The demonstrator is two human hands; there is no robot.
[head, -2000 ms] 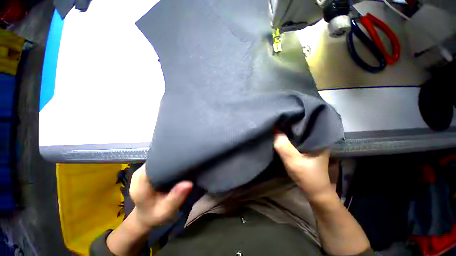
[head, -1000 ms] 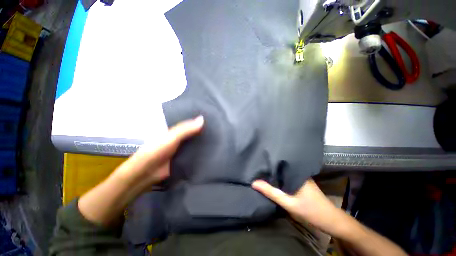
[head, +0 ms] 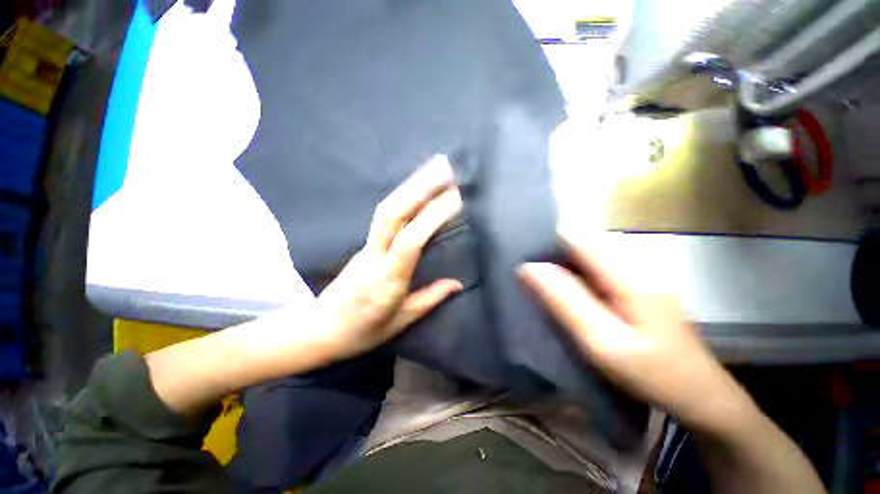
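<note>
The dark grey garment panel (head: pixel 357 106) lies over the white table and hangs over its front edge towards my lap. My left hand (head: pixel 386 260) lies spread on the panel, fingers pointing up and right. My right hand (head: pixel 627 318) has its fingers on a raised, blurred fold (head: pixel 521 222) along the panel's right side. Whether its fingers pinch the cloth is hard to tell. The panel is to the left of the sewing machine head (head: pixel 704 48), and the needle area is blurred.
Scissors with a red handle loop (head: pixel 813 152) and a dark blue one rest on the tan machine bed (head: pixel 695 183), partly behind a white knob (head: pixel 769 144). A yellow bin (head: pixel 154 335) is below the table's front left. Blue and yellow crates stand at far left.
The panel has moved left, away from the needle. Its right side is now folded up. My left hand has moved right and up onto the cloth; my right hand has moved up and right.
</note>
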